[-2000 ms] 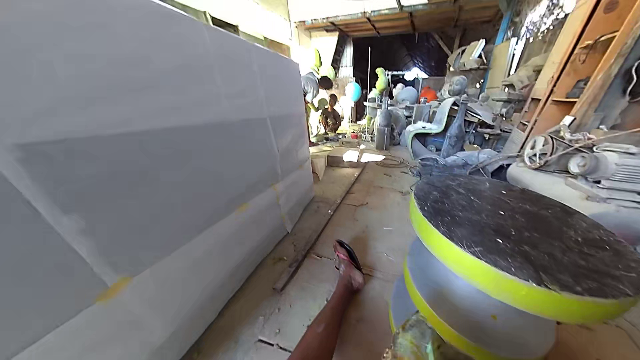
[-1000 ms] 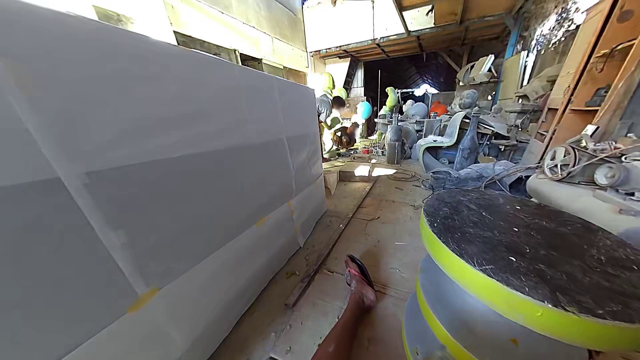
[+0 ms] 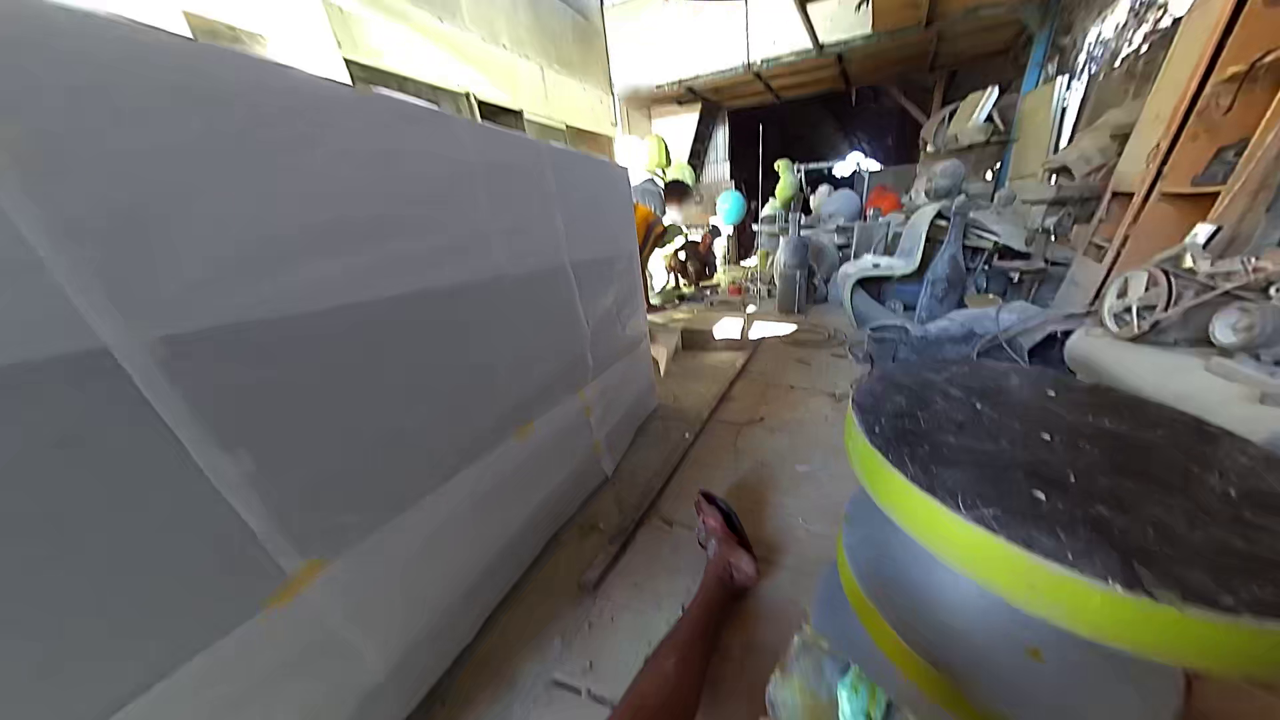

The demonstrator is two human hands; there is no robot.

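Note:
Neither my left hand nor my right hand shows in the head view. A large grey box-like panel [image 3: 400, 300] with pale seams and small yellow patches fills the left side. At the right stands a round grey piece with yellow-green bands and a dark, scratched top [image 3: 1080, 480]. Crumpled clear and green plastic [image 3: 830, 685] shows at the bottom edge, beside the round piece. Between them, my bare leg [image 3: 690, 640] stretches over the floor, with a flip-flop [image 3: 725, 520] on the foot.
A long wooden strip [image 3: 665, 485] lies on the floor beside the panel. Behind the round piece are a motor and pulley wheel [image 3: 1137, 302], a grey S-shaped chair [image 3: 890, 260] and a wooden shelf [image 3: 1195, 150]. Several people [image 3: 690, 255] crouch or bend in the background.
The plastic at the bottom edge is seen two seconds ago, hardly at all one second ago, and again now. The view has tilted and shifted somewhat.

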